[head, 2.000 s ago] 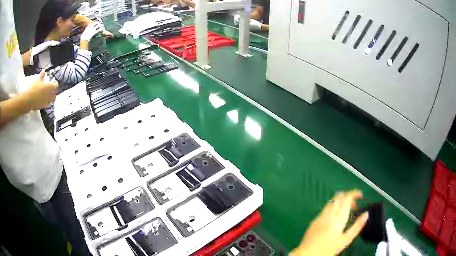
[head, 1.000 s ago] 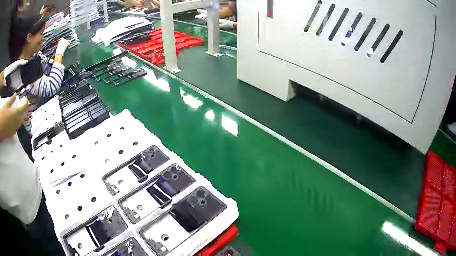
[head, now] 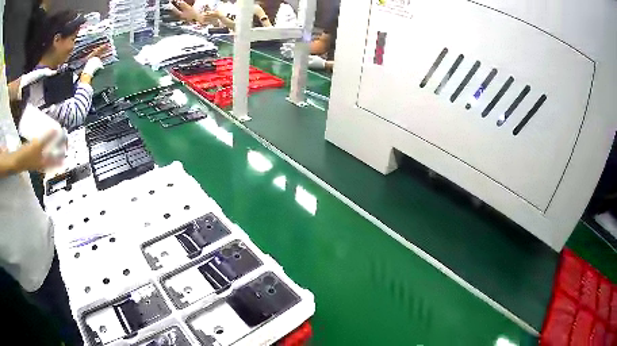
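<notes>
Neither of my hands is in the picture. A white blister tray lies nearest in front, at the lower left. Black phone housings sit in several of its pockets; one housing is at the tray's right corner, with its dark camera end towards the green surface. Part of the tray and the lowest housing are cut off by the bottom edge. The pockets' far part shows only small round holes.
A green surface runs beside a large off-white machine housing. Red trays stand at far right and beyond. Dark housings are piled past the white tray. Several people are at the left and back.
Two seconds ago my left hand and a dark piece showed at the lower right, with white at its edge; they are out of view now. The view has shifted.
</notes>
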